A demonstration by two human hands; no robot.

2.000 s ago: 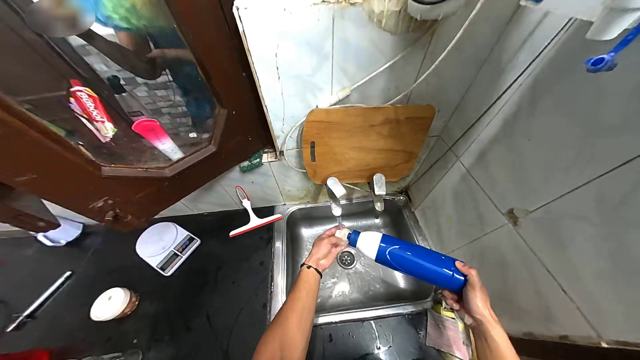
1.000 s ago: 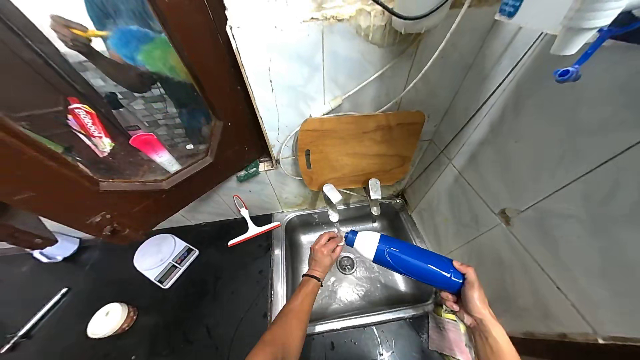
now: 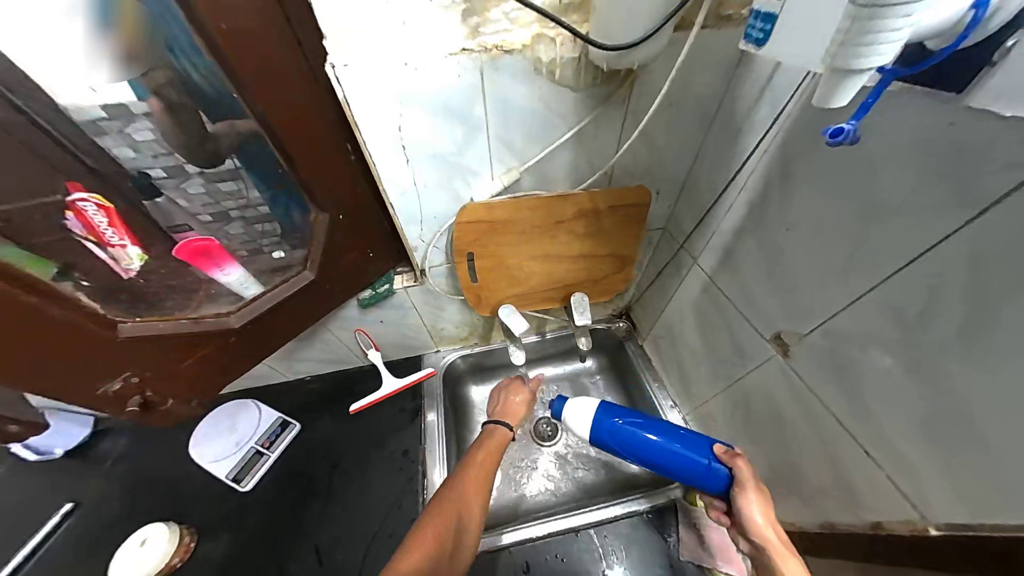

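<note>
My right hand (image 3: pixel 744 496) grips the base of a blue plastic bottle (image 3: pixel 656 444) with a white shoulder and blue tip. The bottle lies tilted over the stainless steel sink (image 3: pixel 524 534), its tip pointing left past the drain strainer (image 3: pixel 546 431). My left hand (image 3: pixel 514 398), with a dark band on the wrist, is under the left tap (image 3: pixel 513 332), its fingers partly curled and apart from the bottle's tip. Whether it holds anything small cannot be seen. A second tap (image 3: pixel 581 320) stands to the right.
A wooden cutting board (image 3: pixel 552 248) leans on the tiled wall behind the taps. Left of the sink lie a red-edged squeegee (image 3: pixel 388 382) and a white kitchen scale (image 3: pixel 244 442). A brown glazed cabinet door (image 3: pixel 344 184) projects at the left. A pink cloth (image 3: pixel 708 540) is at the right front.
My left hand has come away from the bottle's tip and is now under the left tap. My right hand still holds the bottle over the sink.
</note>
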